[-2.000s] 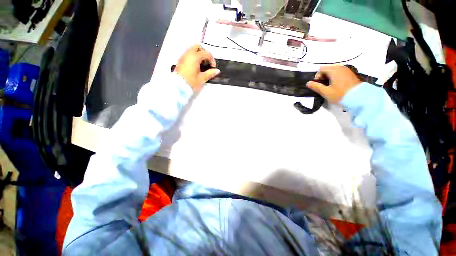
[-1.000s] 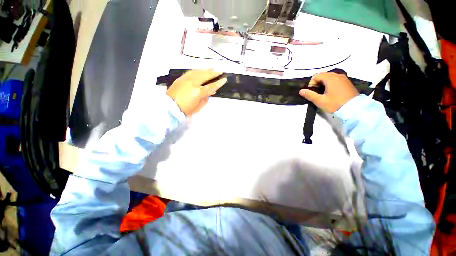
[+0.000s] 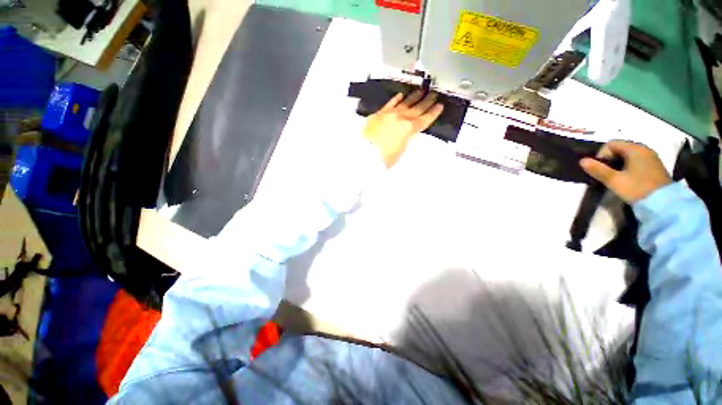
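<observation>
My left hand [image 3: 400, 123] lies with fingers spread on a dark camouflage shoulder strap part [image 3: 450, 120] just under the machine head [image 3: 443, 47]. A narrow black end [image 3: 362, 88] sticks out on its left. My right hand [image 3: 637, 172] pinches the right end of a second dark strap part [image 3: 554, 156], with thumb and fingers around it. A black webbing piece [image 3: 584, 215] hangs from there toward me, its small end on the white sheet. A white gap with thin pinkish lines shows between the two dark parts; I cannot tell if they join.
The white sheet [image 3: 380, 261] covers the table. A dark grey sheet [image 3: 245, 111] lies left of it. A stack of dark straps [image 3: 107, 182] hangs over the left edge, near blue bins [image 3: 67, 115]. A green surface [image 3: 665, 87] lies behind. Black strips [image 3: 701, 162] are at right.
The machine head shows larger in view. My hands are farther apart, the left one now flat under the head. The dark band was continuous between them before; now a white gap shows.
</observation>
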